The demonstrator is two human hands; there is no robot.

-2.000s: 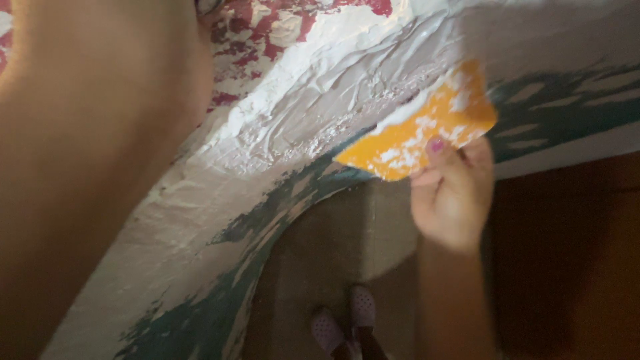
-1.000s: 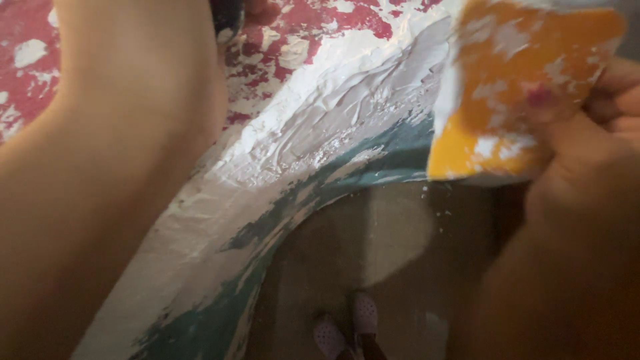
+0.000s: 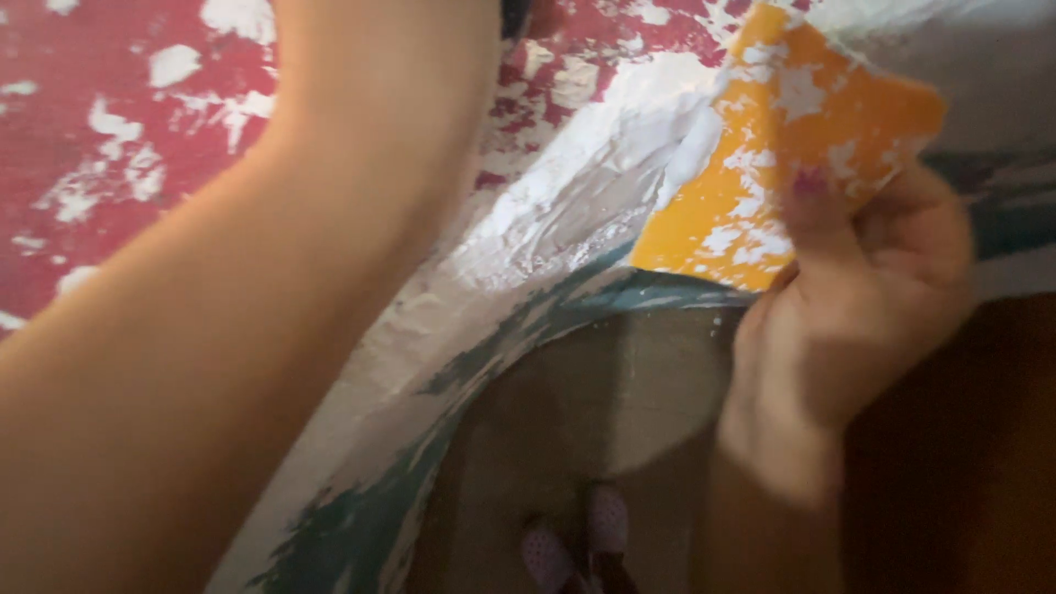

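Observation:
My right hand (image 3: 866, 247) holds a flexible yellow-orange plastic scraper (image 3: 742, 165) smeared with white paste. The scraper's left edge, loaded with the paste, lies over or close to a band of wet white filler (image 3: 577, 173); whether it touches cannot be told. That ridged filler runs diagonally along a curved edge with dark green and beige patches. My left forearm (image 3: 346, 198) reaches across from the lower left. Only a blurred bit of my left hand (image 3: 549, 16) shows at the top, beside a dark object (image 3: 513, 15), so its grip is hidden.
Left of the forearm, a red surface (image 3: 206, 124) carries splotches of dried white material. Below the curved edge lies a grey-brown floor (image 3: 668, 388), where two feet in light perforated clogs (image 3: 608, 520) stand. A dark brown area (image 3: 957, 445) fills the lower right.
From the curved band, my right hand first moved right and nearer the camera with the scraper, then came back left over the filler. The scraper now looks bent.

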